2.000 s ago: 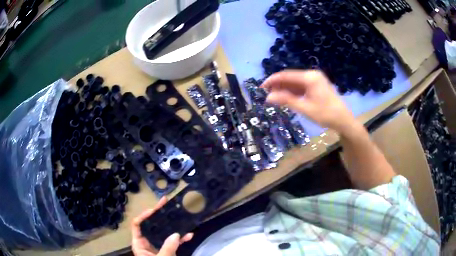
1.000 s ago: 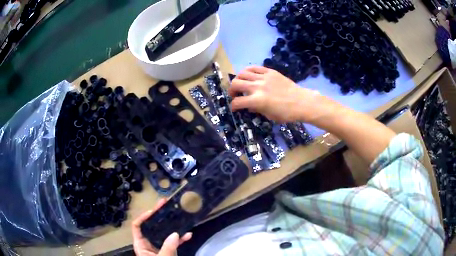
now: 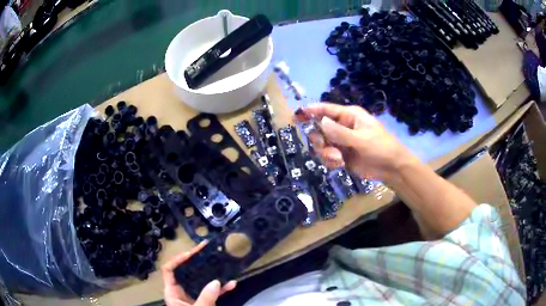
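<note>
My left hand (image 3: pixel 194 281) grips the near end of a black panel housing (image 3: pixel 263 222) with round holes, at the bottom centre. My right hand (image 3: pixel 359 140) is raised over the circuit boards (image 3: pixel 291 152) and pinches a narrow, blurred circuit board (image 3: pixel 311 128) between thumb and fingers. The other boards lie fanned out on the cardboard between the hands. More black panel housings (image 3: pixel 230 156) lie under and behind the held one.
A white bowl (image 3: pixel 179 63) holds an assembled panel (image 3: pixel 227 52). A plastic bag (image 3: pixel 36 203) and black caps (image 3: pixel 111 191) are at left. More caps (image 3: pixel 407 69) are heaped on the blue sheet (image 3: pixel 299 42). An open cardboard box (image 3: pixel 488 179) is at right.
My right hand has lifted from the circuit boards and moved slightly right, now with one board in its fingers. My left hand keeps its grip. The whole view has shifted slightly.
</note>
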